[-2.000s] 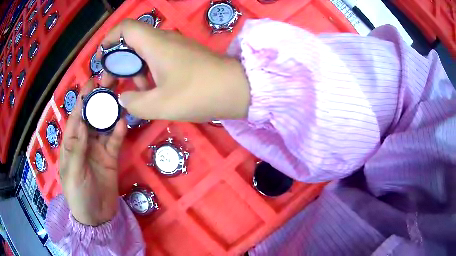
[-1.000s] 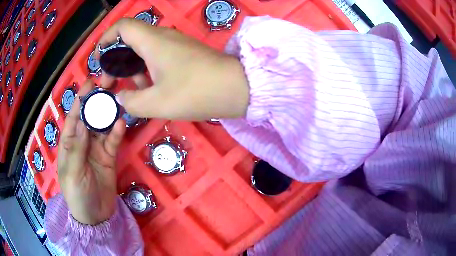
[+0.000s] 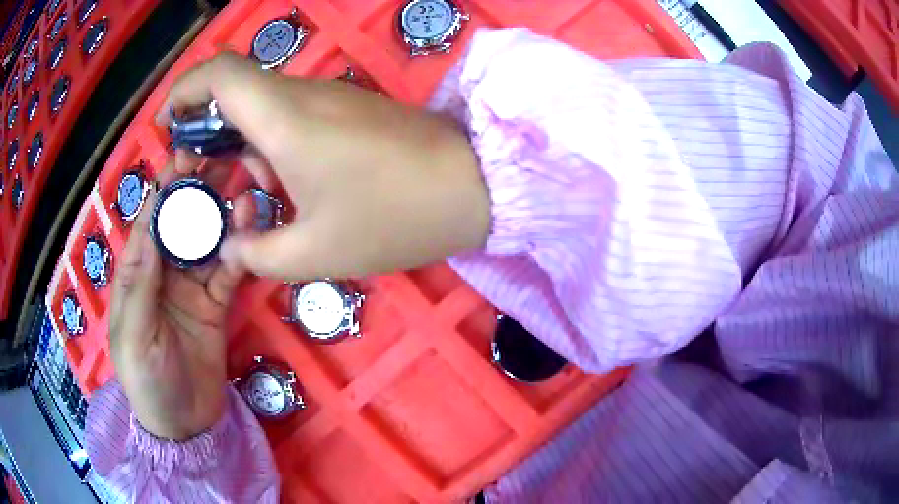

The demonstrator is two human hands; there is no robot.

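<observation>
My left hand (image 3: 177, 335) holds a round smartwatch head (image 3: 189, 223) by its rim, its screen lit plain white and facing up. My right hand (image 3: 335, 167) reaches in from the right and holds a second smartwatch head (image 3: 205, 133) just above the first, turned nearly edge-on, so its screen is mostly hidden. The right thumb is at the right rim of the lit unit. Both hands are over the red parts tray (image 3: 434, 399).
Several units lie case back up in the tray pockets, one (image 3: 323, 308) below my right hand. A black unit (image 3: 524, 349) lies near my right sleeve. Another red tray (image 3: 39, 128) with units is at left. A pen (image 3: 712, 28) lies on white paper (image 3: 754, 39) at upper right.
The upper watch's screen went from lit to dark, then the unit was tilted edge-on. My right fingers have shifted slightly left. The lower screen stays white.
</observation>
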